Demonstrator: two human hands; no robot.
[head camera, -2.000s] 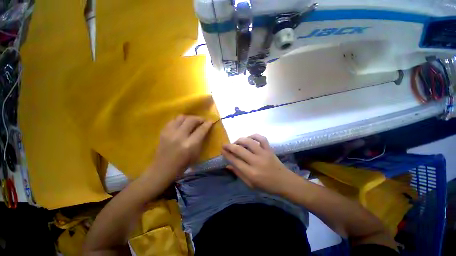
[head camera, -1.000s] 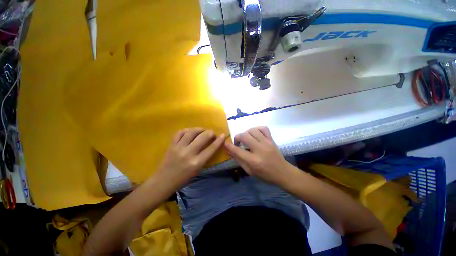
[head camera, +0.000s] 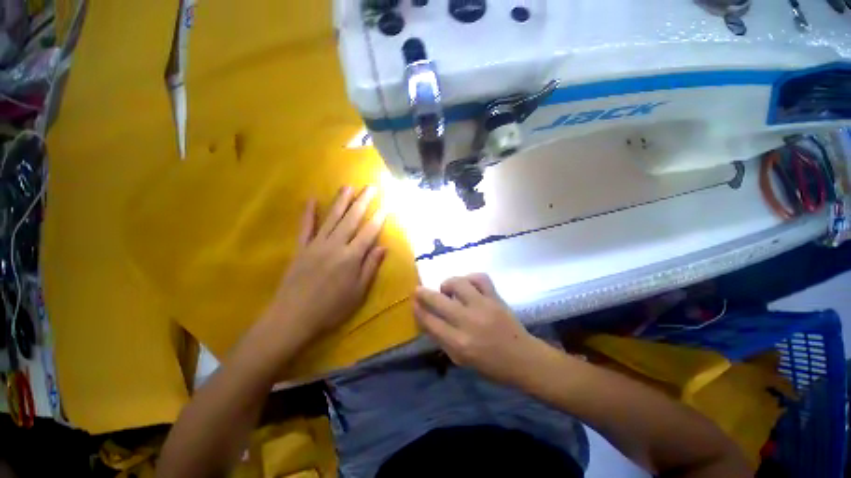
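A yellow fabric panel (head camera: 233, 233) lies on the table left of the sewing machine head (head camera: 597, 84), its right edge beside the lit needle area. My left hand (head camera: 336, 257) lies flat on the panel, fingers spread and pointing toward the machine. My right hand (head camera: 467, 322) pinches the panel's right edge near the table's front edge. A short dark line or fold runs on the fabric between my hands. The chrome guard (head camera: 426, 112) is above the needle area; glare hides the needle and presser foot.
A large yellow panel (head camera: 103, 280) hangs over the table's left side. A blue basket (head camera: 812, 350) with yellow pieces (head camera: 644, 359) is at lower right. Scissors (head camera: 20, 397) lie at the far left edge. Cables (head camera: 793, 177) are at the bed's right. Grey cloth (head camera: 420, 411) covers the lap.
My left hand has let go of the pinched edge and moved up and left, now flat on the fabric. My right hand still holds the edge. The view has tilted, showing more of the machine head.
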